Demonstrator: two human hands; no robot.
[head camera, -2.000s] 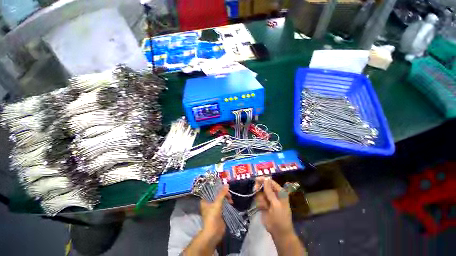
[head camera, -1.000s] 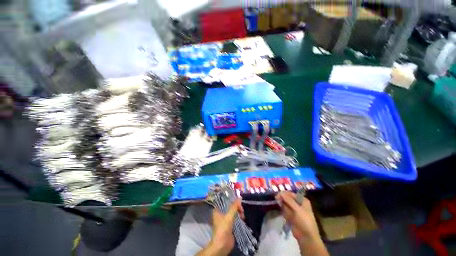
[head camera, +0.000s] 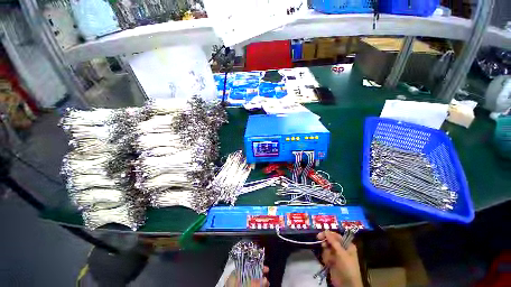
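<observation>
My left hand (head camera: 255, 276), cut off by the bottom edge, holds a bundle of grey cables (head camera: 245, 259) upright below the bench edge. My right hand (head camera: 339, 253) holds one end of a single cable (head camera: 300, 241) at the blue test fixture (head camera: 232, 218); the cable sags in an arc, its other end at a red block on the left part of the fixture. A few more grey cables (head camera: 347, 238) are held in my right hand. The blue tester (head camera: 287, 134) stands behind, its grey leads (head camera: 303, 162) running down from its front.
Large stacks of white cables (head camera: 101, 171) lie at left, with a small loose pile (head camera: 232, 178) beside them. A blue basket (head camera: 465, 193) of cables stands at right. Papers (head camera: 412, 120) lie behind it. A shelf (head camera: 185, 31) crosses above the bench.
My left hand with its bundle has moved down and away from the fixture. The single cable now hangs between the fixture and my right hand. The view has tilted up, showing the shelf.
</observation>
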